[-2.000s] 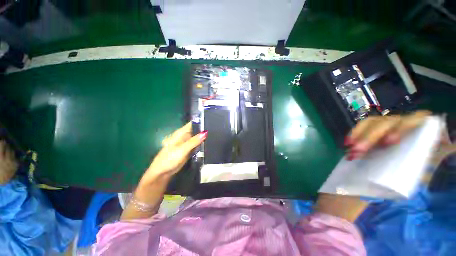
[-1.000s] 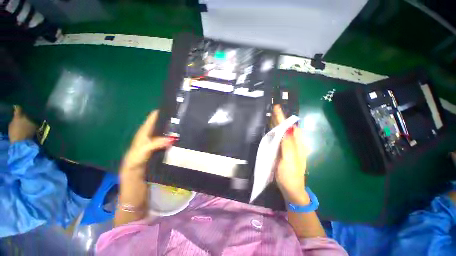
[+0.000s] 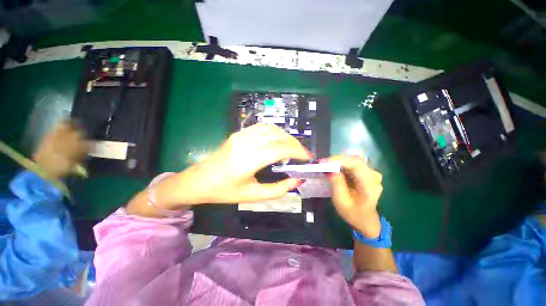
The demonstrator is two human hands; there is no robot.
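An open tablet half-assembly lies in front of me, its circuit board at the far end and a pale strip near me. My hands cover its middle. My right hand holds a white sheet, seen nearly edge-on, above the tablet. My left hand reaches over the tablet from the left, thumb and fingers curved around the sheet's left end. Whether its fingertips pinch a small piece cannot be told. A blue strap is on my right wrist.
Another open tablet lies on black foam at left, beside another person's blurred hand. A third tablet lies tilted on black foam at right. Tiny white scraps sit on the green mat. A whitish board stands behind.
A tablet now lies at the left; the one my hands held a second ago is gone from them. My hands have come together at the white sheet over a tablet in the middle.
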